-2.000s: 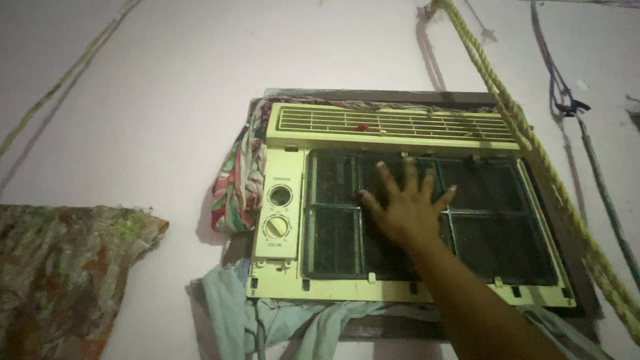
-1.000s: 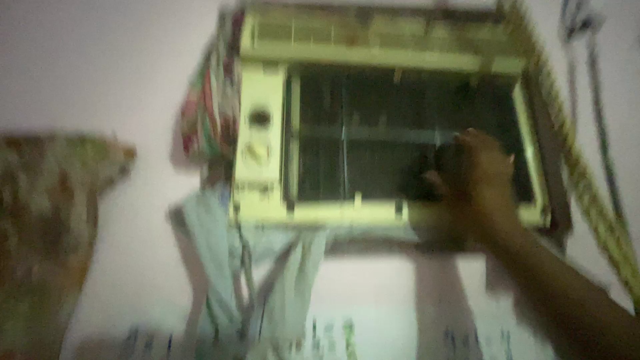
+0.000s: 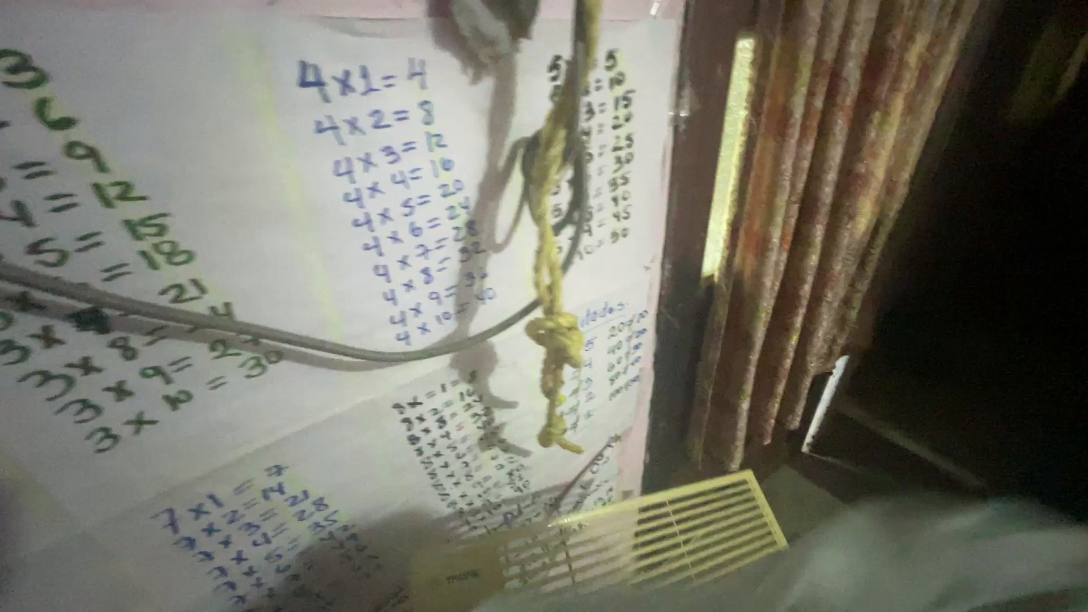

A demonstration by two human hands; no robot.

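Neither of my hands shows in the head view now. At the bottom, a cream slatted plastic grille (image 3: pixel 680 535) leans at a slant near the wall, its lower part hidden by a blurred pale cloth (image 3: pixel 926 561). Above it dangles a knotted yellow rope (image 3: pixel 554 331). A grey cable (image 3: pixel 365 350) sags across the wall to the left and curves up behind the rope. The window air conditioner is out of view.
Large paper sheets (image 3: pixel 212 51) with handwritten multiplication tables cover the wall. To their right stands a dark wooden door frame (image 3: pixel 680 340), with a brown patterned curtain (image 3: pixel 790 212) hanging beside it. A dark opening lies farther right.
The view has swung far away from the air conditioner. The hand that was on its dark filter panel has left the view, and the slatted grille has come into sight.
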